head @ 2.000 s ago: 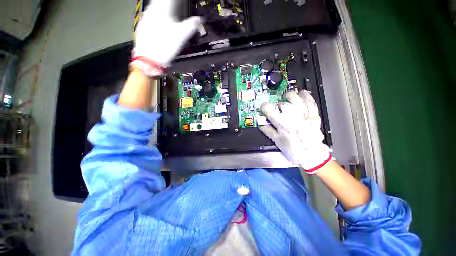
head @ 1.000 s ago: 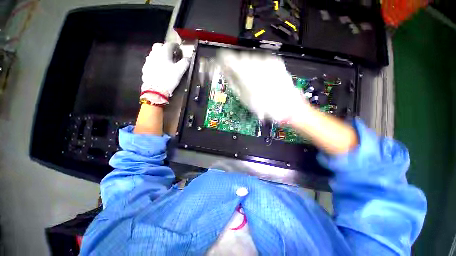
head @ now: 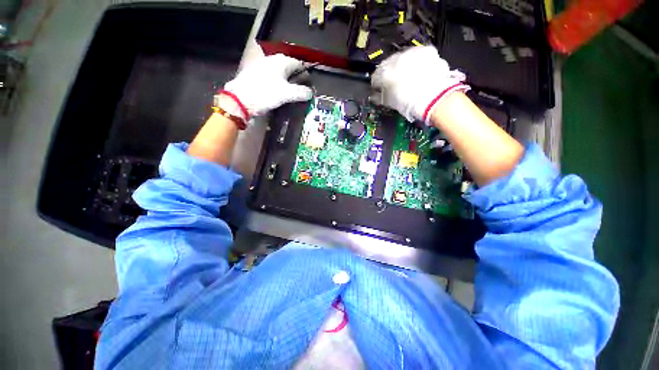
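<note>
A black solder pallet (head: 289,195) lies on the metal bench with two green circuit boards in it. The left board (head: 329,162) shows black cylinders near its top. The right board (head: 408,181) is partly shaded and partly covered by my right forearm. My left hand (head: 267,87), in a white glove with a red cuff, is at the pallet's upper left corner, a small dark thing at its fingertips; its grip is unclear. My right hand (head: 415,83), gloved, is at the pallet's top edge above the gap between the boards. Its fingertips point down and are partly hidden.
A large black tote (head: 79,137) stands left of the bench, with a perforated black plate (head: 119,188) inside. A black parts tray with a red front edge (head: 311,54) is behind the pallet, holding yellow-ended black strips (head: 390,32). Green conveyor belt (head: 600,166) runs at right.
My right hand has moved from over the left board up to the pallet's top edge. My left hand has moved slightly right, onto the pallet's corner. More of the left board shows.
</note>
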